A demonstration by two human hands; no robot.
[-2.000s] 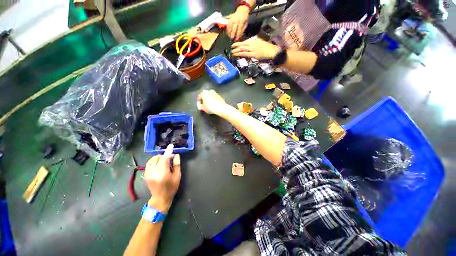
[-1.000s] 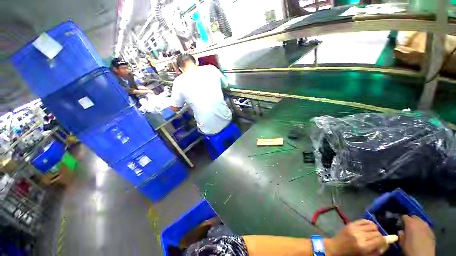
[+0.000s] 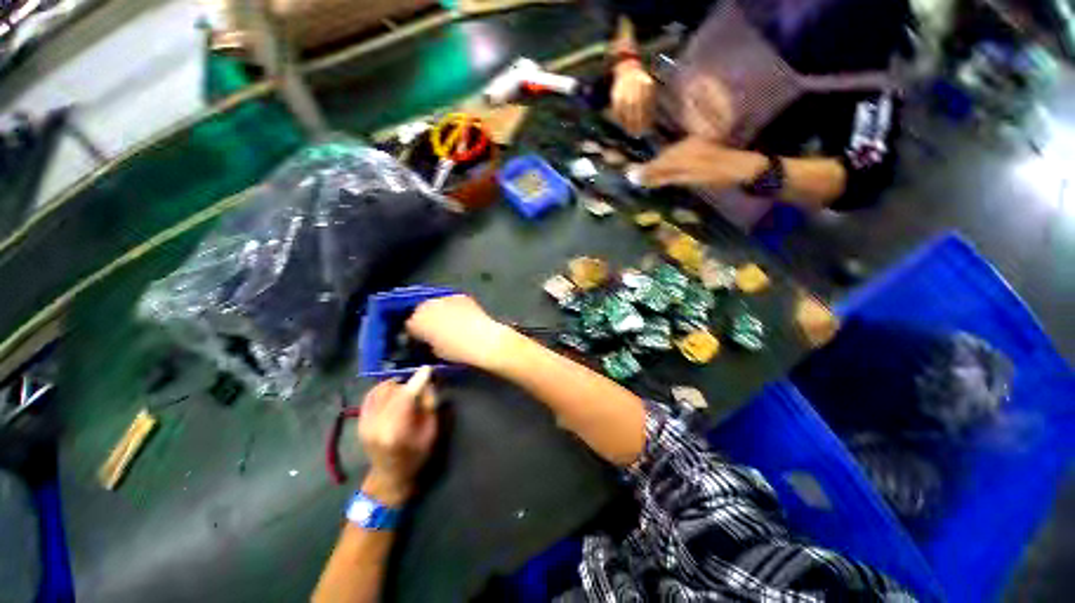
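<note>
My left hand [image 3: 397, 433] is curled at the near edge of the blue parts bin [image 3: 375, 336], with a pale tip at its finger; whether this is a finger cover or a held thing, I cannot tell. My right hand [image 3: 454, 330] reaches into the bin over the dark parts, its fingertips hidden. Red-handled pliers [image 3: 336, 448] lie just left of my left hand. Green circuit boards [image 3: 666, 300] lie in a heap at right, with yellow and whitish square plates [image 3: 698, 345] among and around them. The frame is blurred.
A clear plastic bag of black contents [image 3: 307, 253] lies behind the bin. A second blue bin [image 3: 534, 189] and a brown tub [image 3: 474, 189] stand at the back. A coworker's hands [image 3: 696, 165] are beyond the boards. A large blue tote [image 3: 1002, 353] is at right; a tan block [image 3: 127, 450] is at left.
The view swung left to stacked crates and people, then back to the bench. My right hand has gone from the mat behind the bin into the bin. My left hand remains beside it.
</note>
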